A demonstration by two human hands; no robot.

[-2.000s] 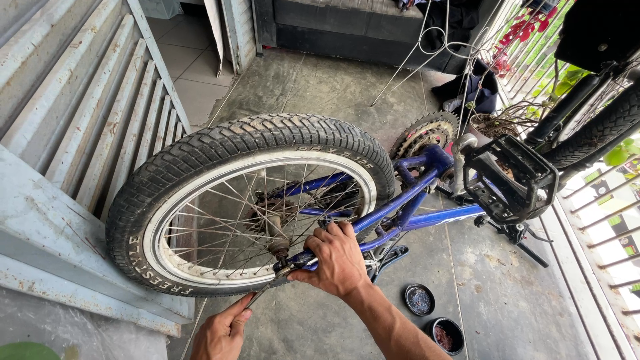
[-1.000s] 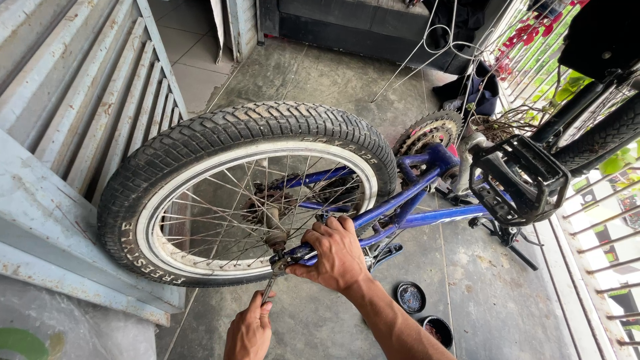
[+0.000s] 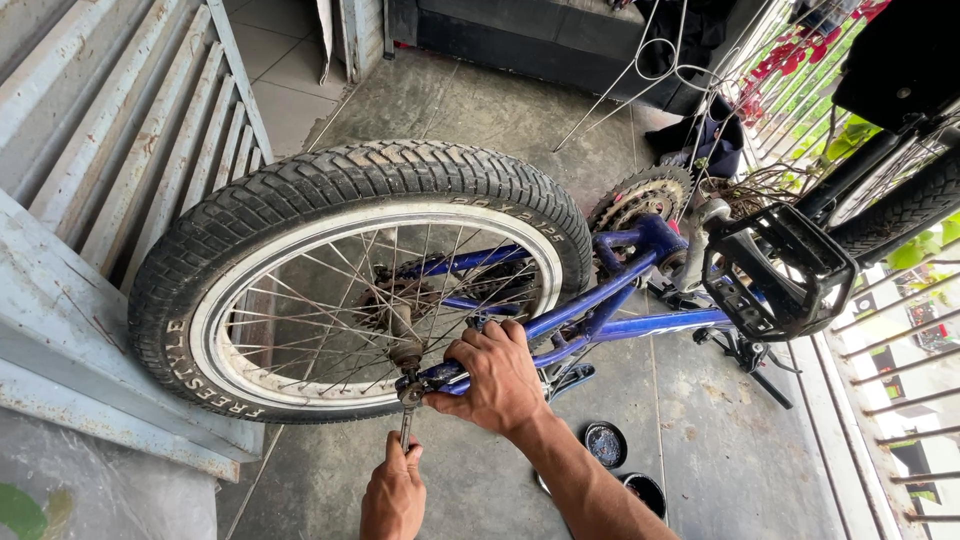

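Observation:
A wheel with a knobby black bicycle tire [image 3: 360, 169] and white rim sits in the rear of an upturned blue bicycle frame [image 3: 577, 304]. My left hand [image 3: 395, 491] grips a metal wrench [image 3: 407, 427], whose head is on the axle end at the frame's dropout [image 3: 412, 390]. My right hand [image 3: 491, 379] is closed around the blue frame tube just beside the dropout. Behind the spokes show the hub [image 3: 405, 330] and the rusty rear sprockets [image 3: 394, 300]. Chainrings [image 3: 645, 199] and a black pedal [image 3: 780, 270] are at the right.
Two round black containers with small contents [image 3: 604, 445] [image 3: 645, 491] stand on the tiled floor. A grey slatted metal gate [image 3: 150, 165] borders the left, close to the tire. A white railing [image 3: 900, 409] runs along the right, with another bicycle's tire [image 3: 900, 202] near it.
My left hand and the wrench have swung from a slant to the left into a nearly upright line below the axle. My right hand stays at the frame.

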